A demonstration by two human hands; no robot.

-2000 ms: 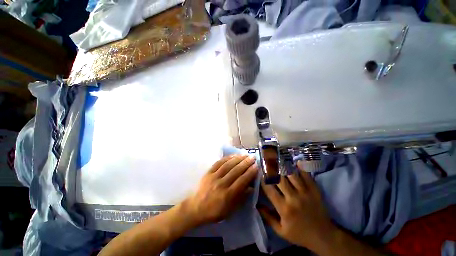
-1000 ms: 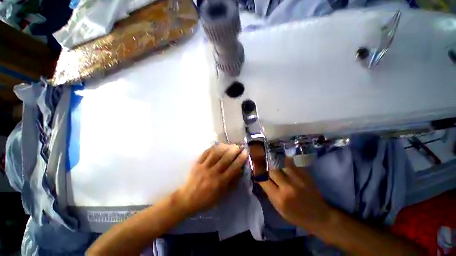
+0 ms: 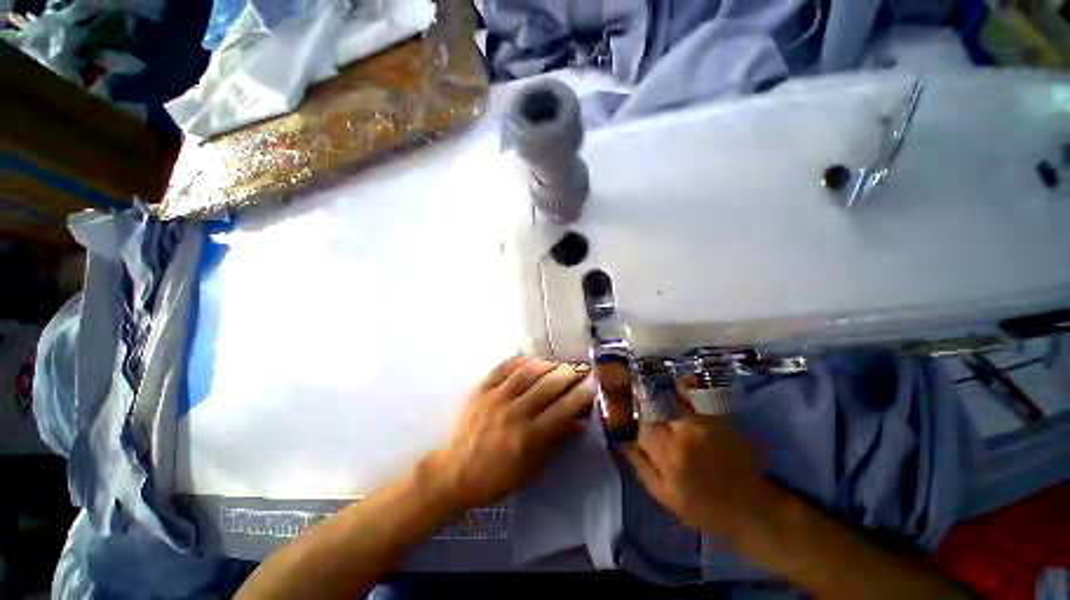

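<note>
A blue-grey garment piece point(image 3: 868, 445) is bunched right of the machine's needle end, and a paler flap of cloth point(image 3: 569, 510) hangs over the table's front edge. My left hand point(image 3: 516, 428) lies flat, fingers together, its tips just left of the chrome take-up lever guard point(image 3: 615, 393), on the cloth. My right hand point(image 3: 704, 451) is right of the guard, its fingertips partly hidden under the thread tension assembly point(image 3: 710, 393). The needle and presser foot are hidden. Whether either hand grips the cloth cannot be told.
The white machine head point(image 3: 751, 234) with a grey ribbed knob point(image 3: 552, 152) spans the upper right. Pale cut pieces point(image 3: 117, 352) hang at the left edge. A shiny brown packet point(image 3: 340, 117) lies at the back left. Dark-red snips point(image 3: 1003, 387) lie right. A red bag point(image 3: 1009, 545) is lower right.
The camera view has shifted a little. The left hand's fingers no longer show pale blue cloth at their tips. The pale flap has slid slightly, and both hands stay beside the guard.
</note>
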